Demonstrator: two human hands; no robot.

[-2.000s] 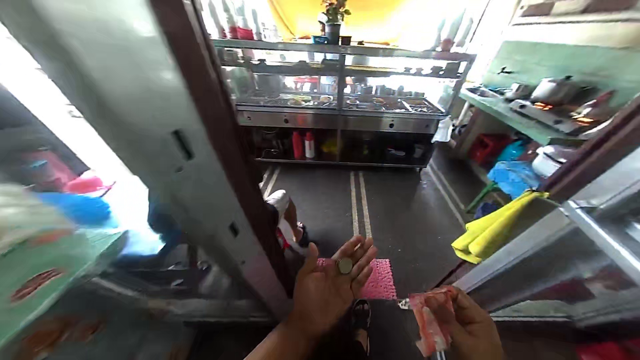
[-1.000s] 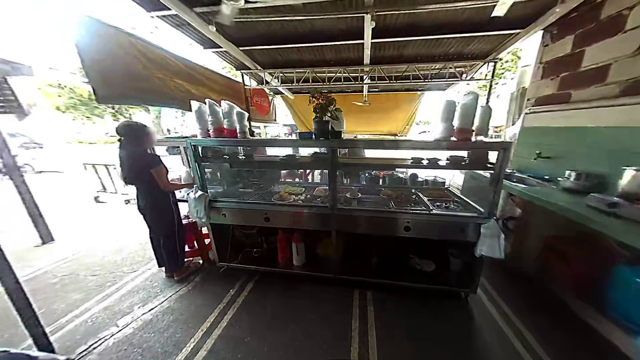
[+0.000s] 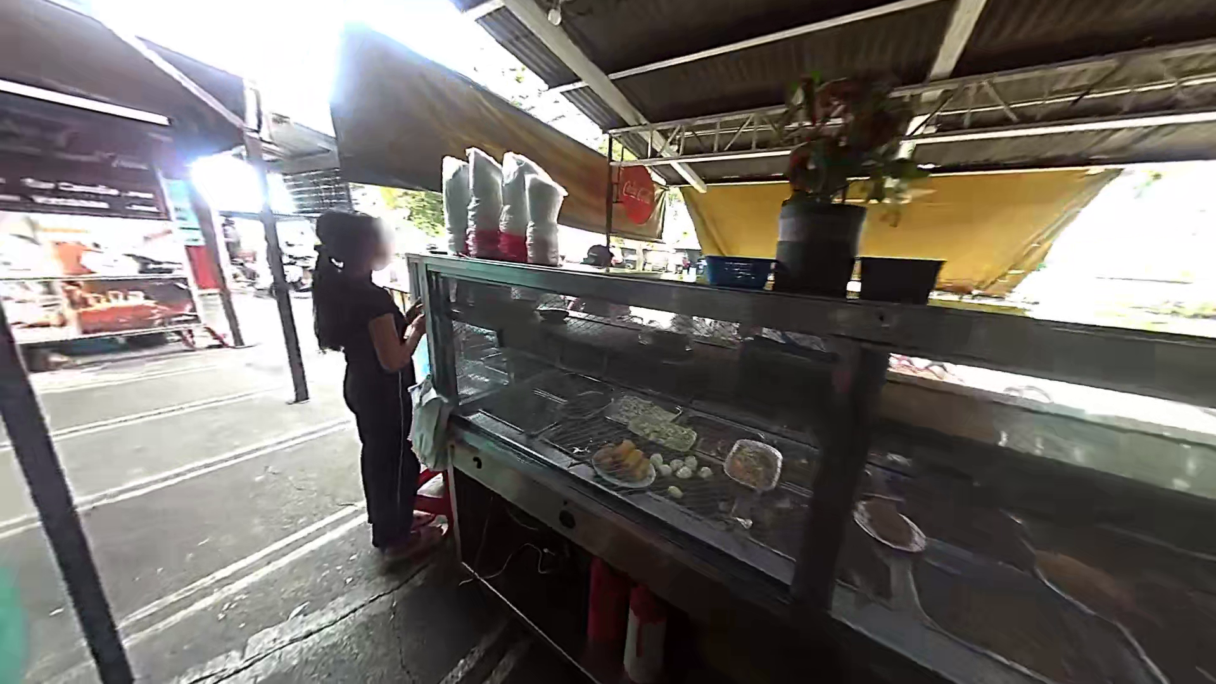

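Note:
Neither of my hands is in the head view, so what they hold or touch is hidden. The nearest large thing is a glass-fronted food display counter (image 3: 560, 513), which runs from the middle to the right edge. Behind its glass lie a plate of browned food (image 3: 624, 464), several white eggs (image 3: 679, 466), a foil-like tray of food (image 3: 753, 465) and a round dish (image 3: 889, 525). On its top stand wrapped stacks of white cups or containers (image 3: 502, 209), a blue plastic basket (image 3: 737, 272) and a potted plant (image 3: 822, 237).
A person in dark clothes (image 3: 375, 380) stands at the counter's left end, beside a hanging plastic bag (image 3: 429, 425) and a red stool (image 3: 434, 499). Metal posts (image 3: 275, 266) rise at the left. Red and white bottles or cylinders (image 3: 644, 632) stand under the counter.
Both hands, seen two seconds ago with a coin-like disc on the left palm and a pinkish item in the right, have left view. The view has swung up and left, with the counter nearer.

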